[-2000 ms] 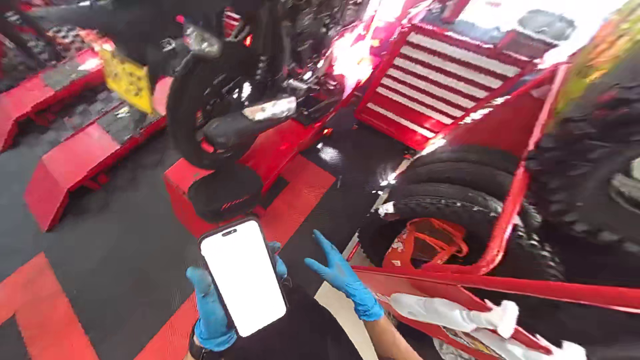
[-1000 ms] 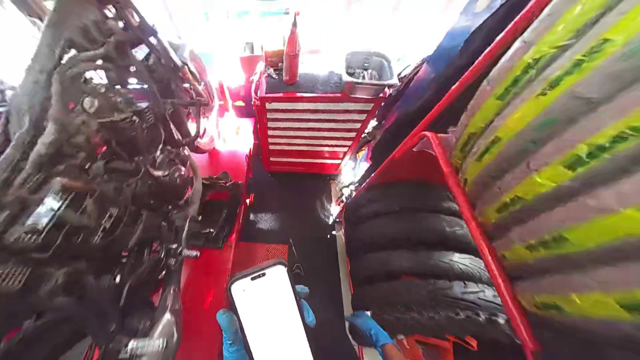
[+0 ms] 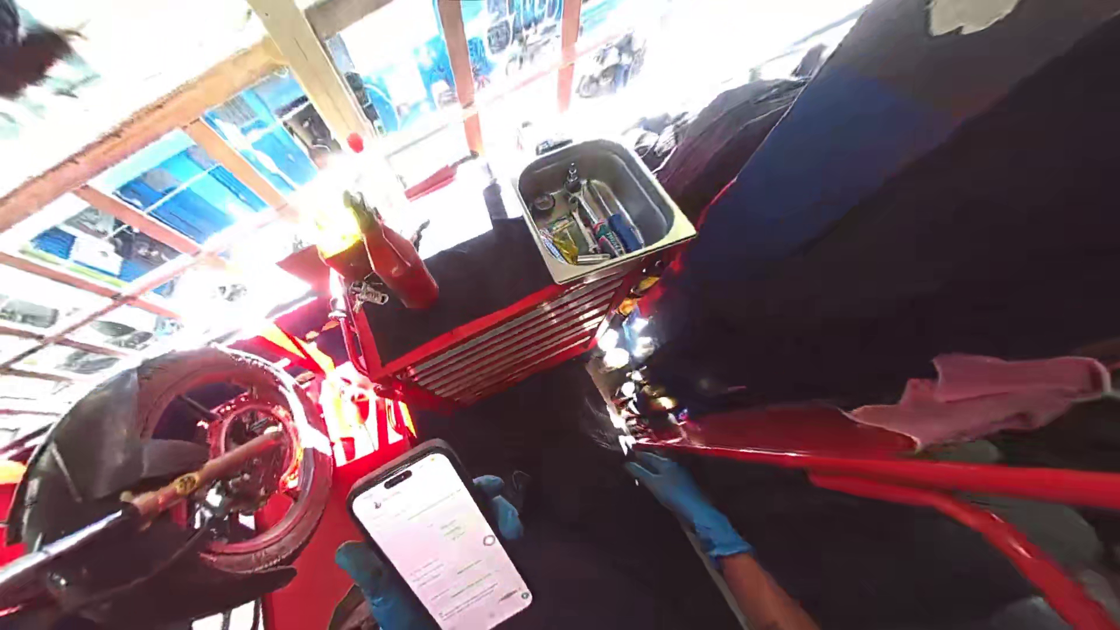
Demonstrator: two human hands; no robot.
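Observation:
My left hand (image 3: 381, 584), in a blue glove, holds a smartphone (image 3: 444, 541) at the bottom, its lit screen towards me and bearing writing. Gloved fingertips curl round the phone's right edge. To the right, my right hand (image 3: 672, 490), also blue-gloved, reaches forward with nothing seen in it, close to the end of a red metal rail (image 3: 787, 459). Whether it touches the rail I cannot tell. Beyond both hands stands a red tool cabinet (image 3: 516, 337) with a dark top. On it are a metal basin (image 3: 669, 229) holding tools and small items, and a red bottle (image 3: 401, 269).
A motorcycle wheel (image 3: 306, 499) with a red hub stands at the left on a red platform. A pink cloth (image 3: 989, 398) lies over the right side near the rail. Dark floor (image 3: 560, 472) runs between my hands and the cabinet. A barred frame (image 3: 131, 140) rises behind, in glare.
The view has swung over to the tool cabinet, which now appears much closer. The phone stays in my left hand; its screen now shows content instead of plain white. My right hand remains off the phone.

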